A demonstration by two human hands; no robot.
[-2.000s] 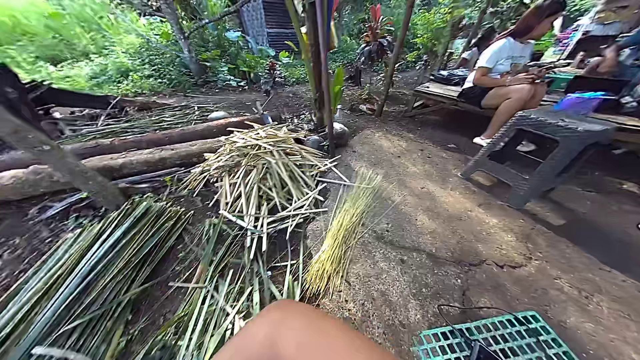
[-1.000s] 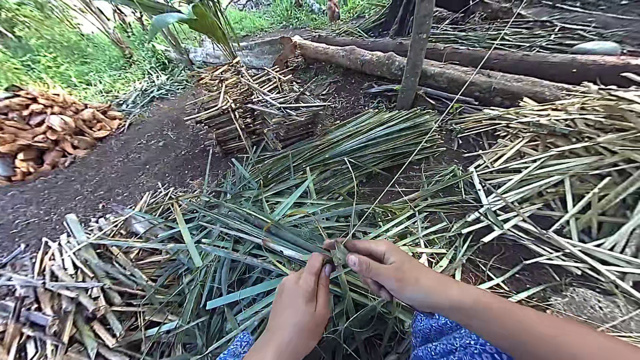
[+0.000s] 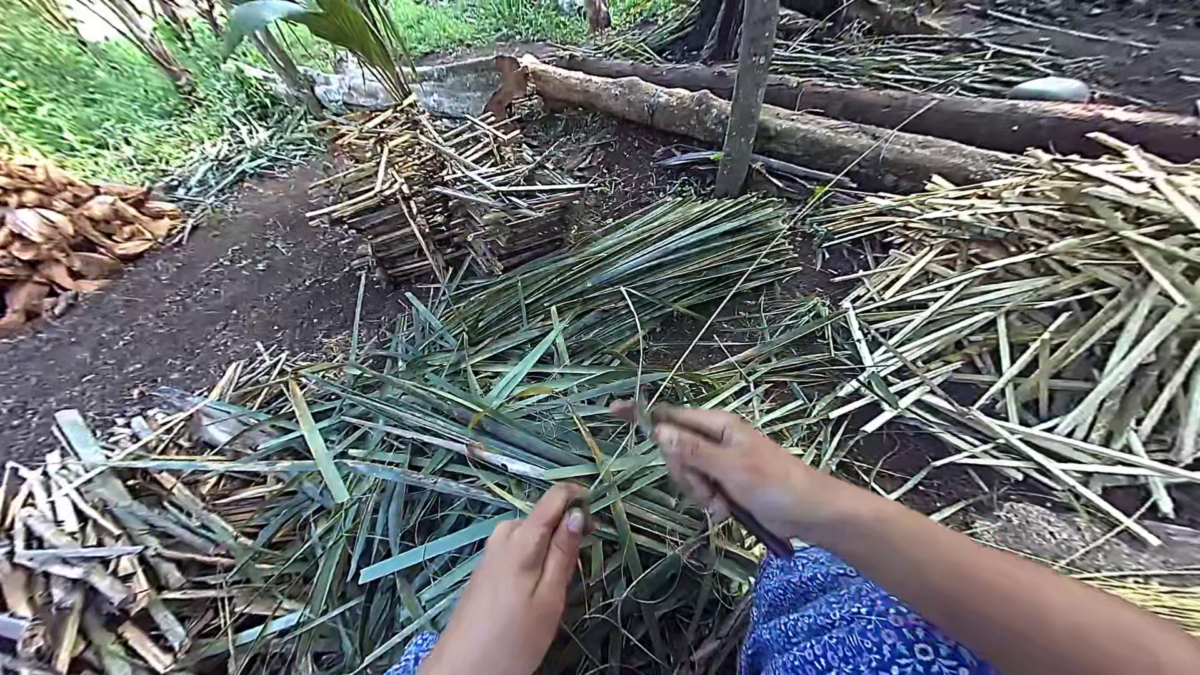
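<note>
My left hand [image 3: 525, 562], at the lower centre, has its thumb and forefinger pinched on the end of a thin palm leaf strip. My right hand [image 3: 736, 464] is to its right and a little higher, apart from it. It is closed on a knife [image 3: 764, 532], whose dark handle shows below the palm. A long, thin leaf rib [image 3: 722, 309] slants up and right from the right fingers; whether they pinch it too is hard to tell. Beneath both hands lies a heap of green leaf strips [image 3: 450, 450]. A bundle of long green leaves [image 3: 637, 262] lies beyond it.
Pale cut stalks [image 3: 1059, 309] are heaped at the right, and split woody pieces [image 3: 94, 562] at the lower left. A stack of sticks [image 3: 450, 197], an upright post [image 3: 748, 94] and logs [image 3: 797, 136] stand or lie farther back. Brown husks [image 3: 66, 234] are piled at the far left.
The hands, close together one second ago, are now apart, the right one higher and farther right. The knife handle now shows below the right palm. The view has swung left since two seconds ago.
</note>
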